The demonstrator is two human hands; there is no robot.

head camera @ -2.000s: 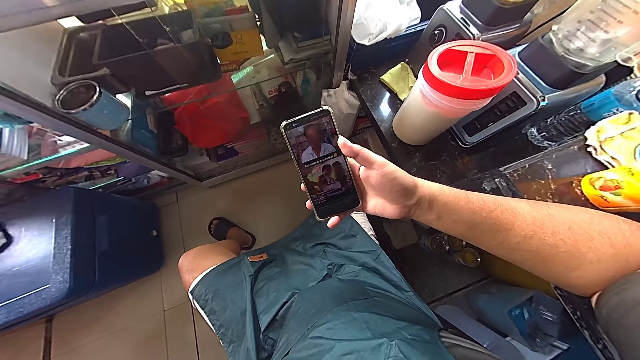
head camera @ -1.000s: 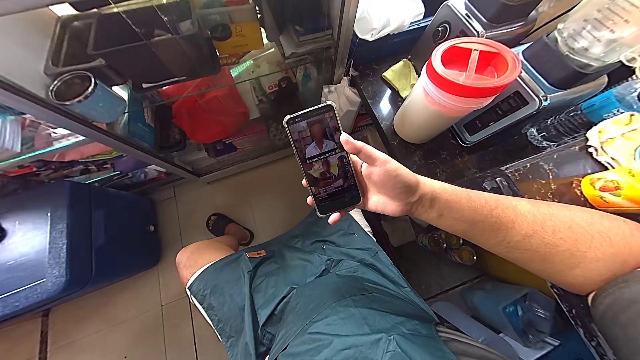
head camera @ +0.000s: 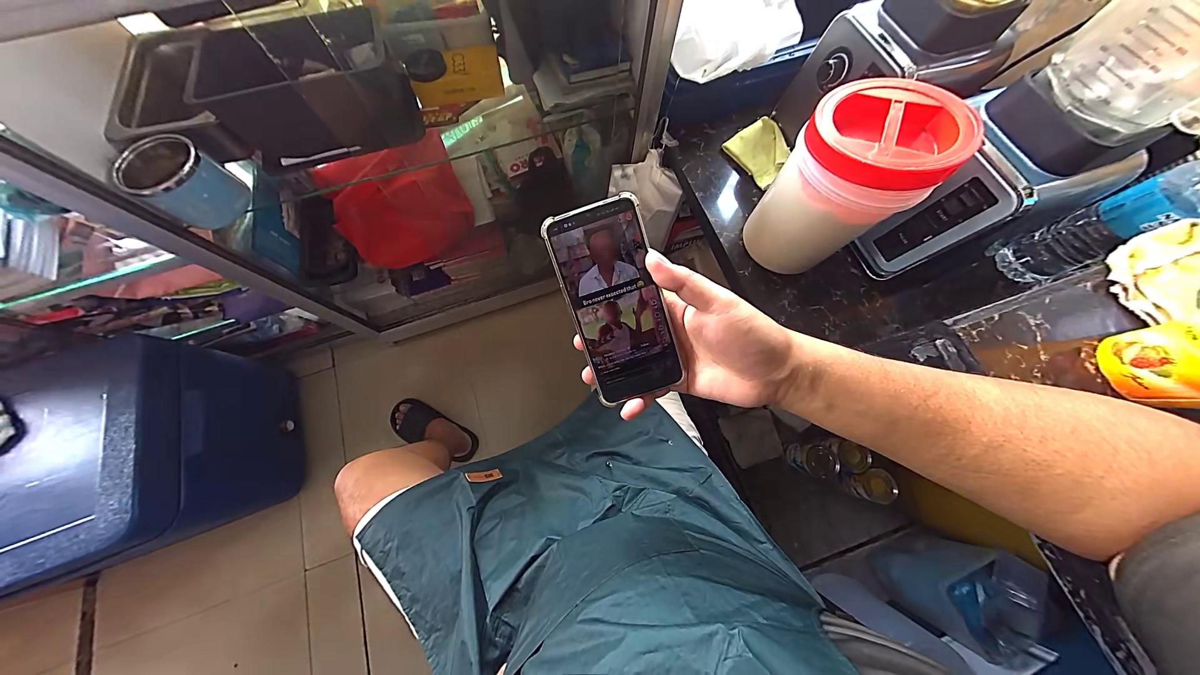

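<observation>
My right hand holds a smartphone in a clear case, upright and slightly tilted above my lap. Its thumb lies along the phone's right edge, and fingertips show at the left and lower edges. The lit screen shows two stacked pictures of people with a line of text between them. Below the phone are my green shorts. To the right of the hand, a pitcher with a red lid and pale contents stands on a dark marbled counter. My left hand is out of view.
Blenders stand behind the pitcher, near a yellow-green cloth and a plastic bottle. A glass cabinet ahead holds a red plastic bag, dark bins and a blue tumbler. A blue cooler sits left. Cans are under the counter.
</observation>
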